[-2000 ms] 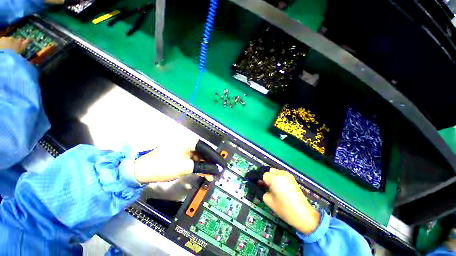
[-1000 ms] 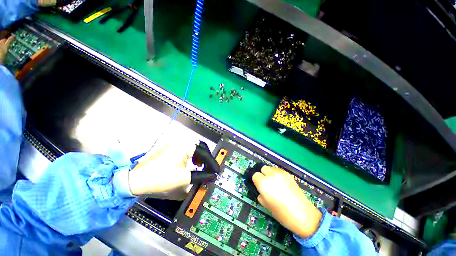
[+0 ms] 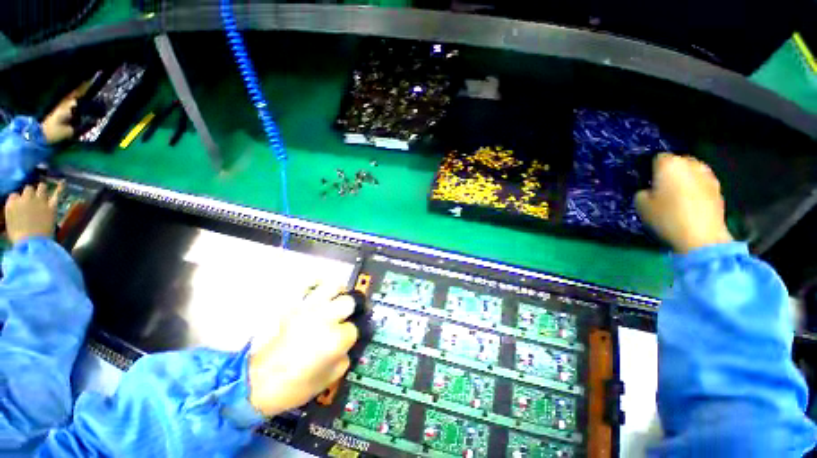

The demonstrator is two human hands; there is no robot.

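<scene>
The black pallet (image 3: 421,312) lies on the conveyor with green circuit boards (image 3: 461,385) in rows and orange-brown bars (image 3: 600,394) at its sides. My left hand (image 3: 306,349), with black finger cots, is at the pallet's left edge by the upper-left boards; its fingertips are dark and any part in them cannot be seen. My right hand (image 3: 683,201) is at the right side of the bin of blue components (image 3: 609,170); its fingertips are hidden against the dark bin. The bin of yellow components (image 3: 493,182) stands left of the blue one.
A bin of dark leaded parts (image 3: 399,94) and loose parts (image 3: 351,182) are on the green mat. A blue coiled cord (image 3: 255,94) hangs at the left. A metal shelf edge (image 3: 502,34) crosses above. Another person's hands (image 3: 32,213) are at the far left.
My right hand has left the boards and moved right and up to the blue bin. My left hand has stayed near the pallet's left side. The view has turned, showing the whole pallet width.
</scene>
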